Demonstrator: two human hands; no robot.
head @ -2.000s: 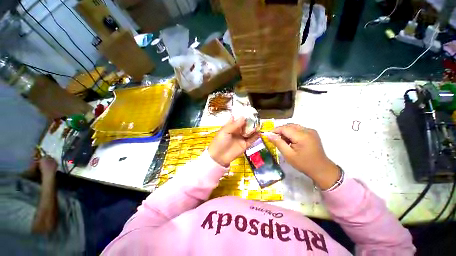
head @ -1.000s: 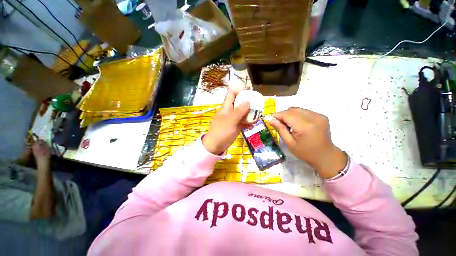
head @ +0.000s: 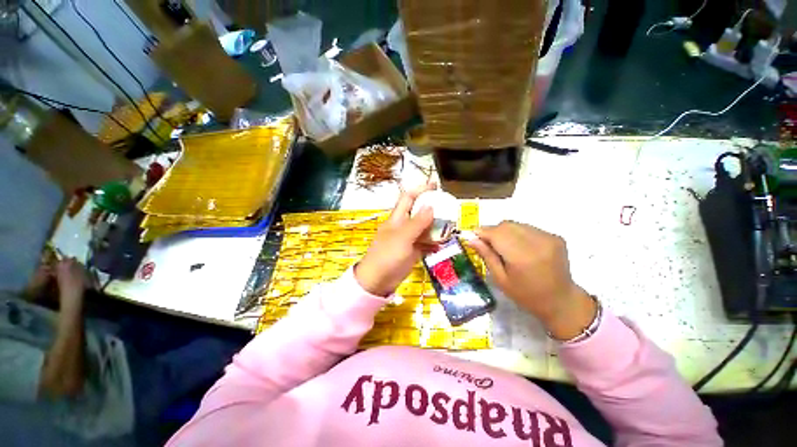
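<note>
My left hand (head: 395, 244) holds a small round whitish item (head: 435, 208), palm-sized, above the panel. My right hand (head: 527, 264) is just right of it, with thumb and index finger pinched at a small pale piece (head: 467, 235) by the item's lower right edge. The piece is too small to name. Below both hands a smartphone (head: 460, 293) with a lit red and white screen lies on the yellow film panel (head: 325, 278). The panel has a dark grid and lies on the white bench.
A red-brown wire pile (head: 379, 166) lies beyond the panel. A tall cardboard box (head: 472, 79) stands behind the hands. Stacked yellow panels (head: 218, 179) are at left, a dark box with cables (head: 738, 236) at right. A person's forearm (head: 65, 301) shows at far left.
The camera view has shifted between frames. The round item has turned in my left hand and shows its pale face more than at first. My right hand stays pinched beside it.
</note>
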